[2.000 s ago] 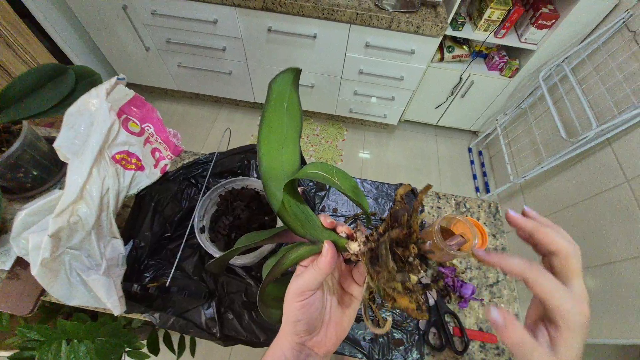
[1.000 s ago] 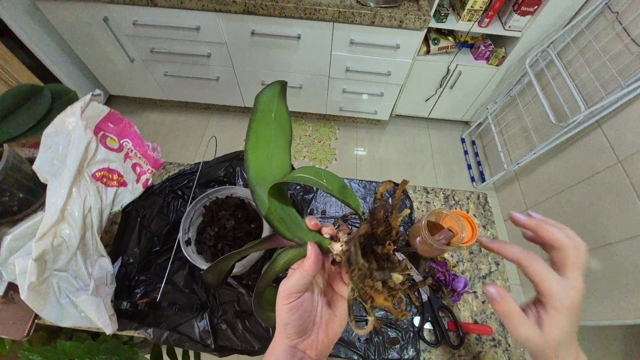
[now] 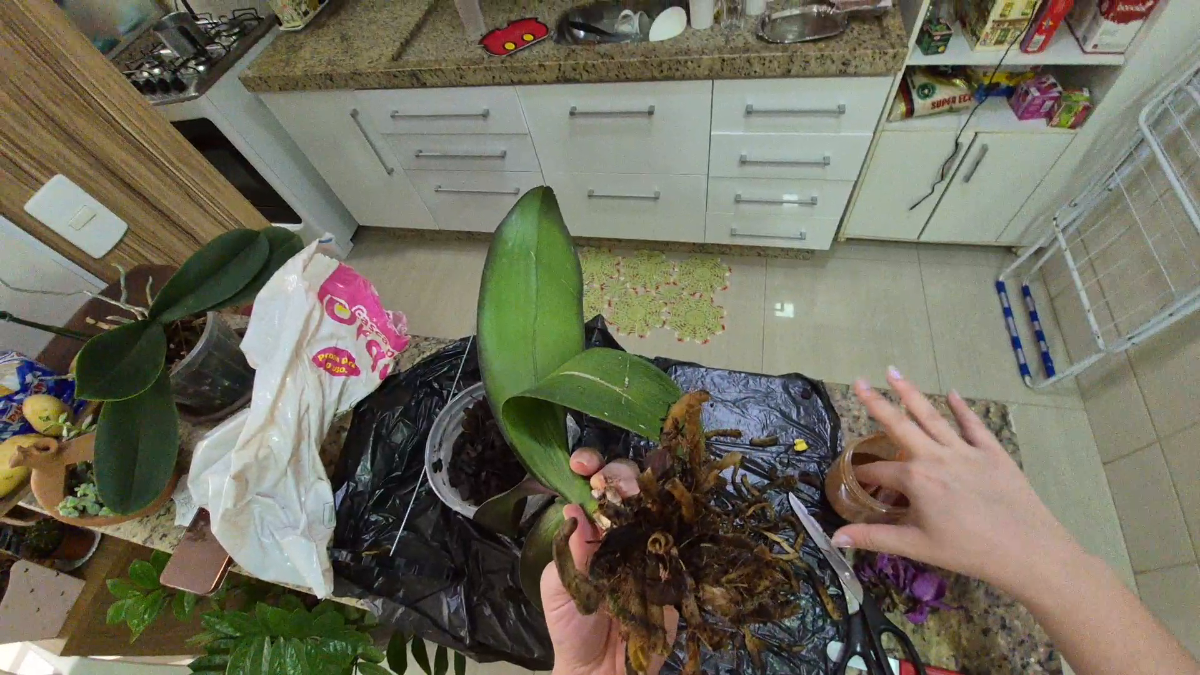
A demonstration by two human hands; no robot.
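My left hand (image 3: 591,581) grips an orchid plant at its base, with broad green leaves (image 3: 534,309) pointing up and away and a mass of brown, dried roots (image 3: 694,553) on the right. Over a clear jar of brown powder (image 3: 864,480) is my right hand (image 3: 947,478), fingers spread, some of them at the jar's mouth; whether they touch it is unclear. Scissors with black handles (image 3: 844,572) lie just left of that hand, near purple flowers (image 3: 909,586). Behind the leaves, a clear pot of dark bark (image 3: 473,459) stands on a black plastic sheet (image 3: 403,525).
A thin metal wire (image 3: 427,459) lies left of the pot. Farther left are a white and pink plastic bag (image 3: 281,441), a potted orchid (image 3: 211,361) and a phone (image 3: 195,553). Root scraps litter the sheet's right side. A folding drying rack (image 3: 1106,272) stands at the right.
My right hand has moved onto the jar, where it was apart from it before. The orchid's root mass now faces the camera more. The view has shifted, showing more of the left side.
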